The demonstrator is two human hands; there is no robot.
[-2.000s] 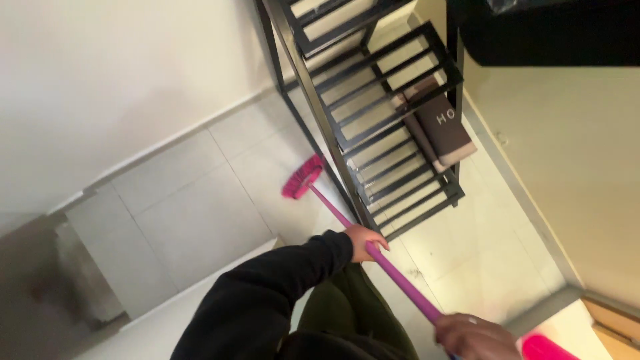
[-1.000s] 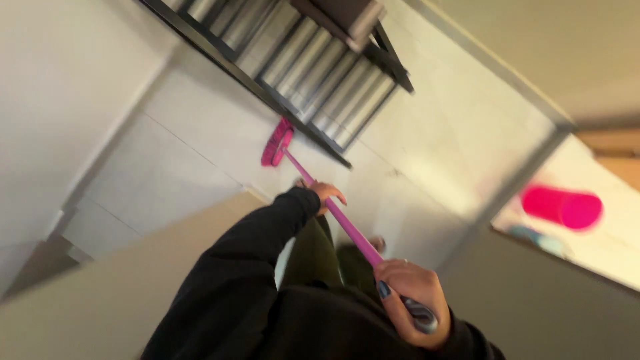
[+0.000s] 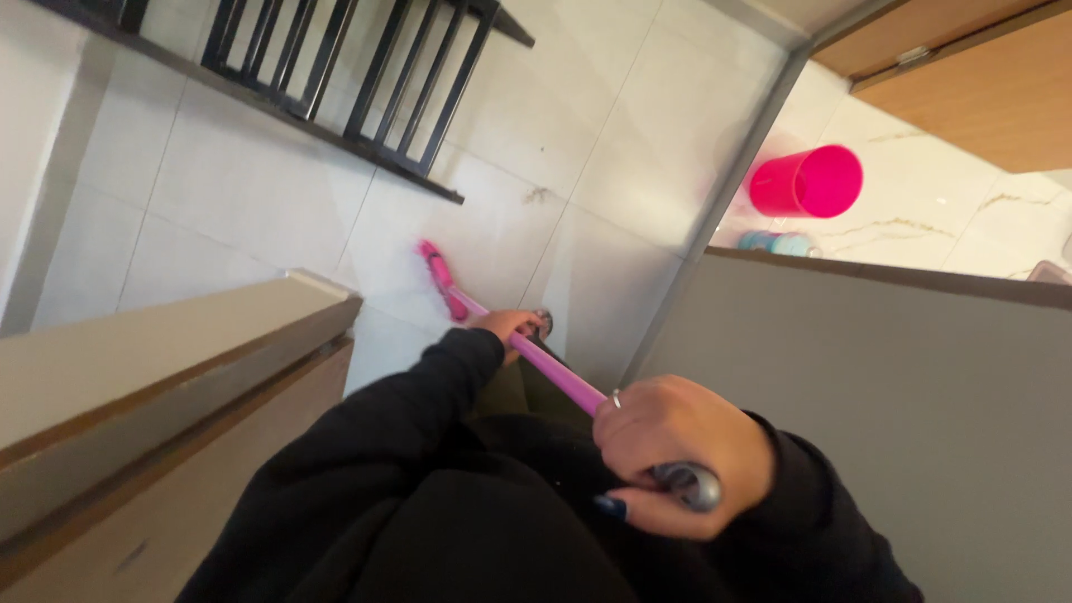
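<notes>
A pink broom with a long pink handle [image 3: 559,374] slants across the middle of the head view. Its pink bristle head [image 3: 442,280] rests on the tiled floor [image 3: 469,209], just below the foot of the black rack. My left hand [image 3: 508,328] is wrapped around the lower handle, close to the broom head. Near the grey top end of the handle, my right hand [image 3: 682,456] grips it, with a ring on one finger. A dark smudge [image 3: 536,194] marks the floor beyond the broom head.
A black slatted metal rack [image 3: 402,159] stands at the upper left. Beige panels with brown edges [image 3: 184,343] flank my left; a grey panel [image 3: 871,377] is at my right. Beyond it, a pink bucket [image 3: 806,182] and a light-blue bottle [image 3: 779,244] lie near a wooden door [image 3: 980,84].
The view has turned and moved strongly, with the rack now at the upper left. Both hands remain on the broom handle. The box seen earlier on the rack is out of view.
</notes>
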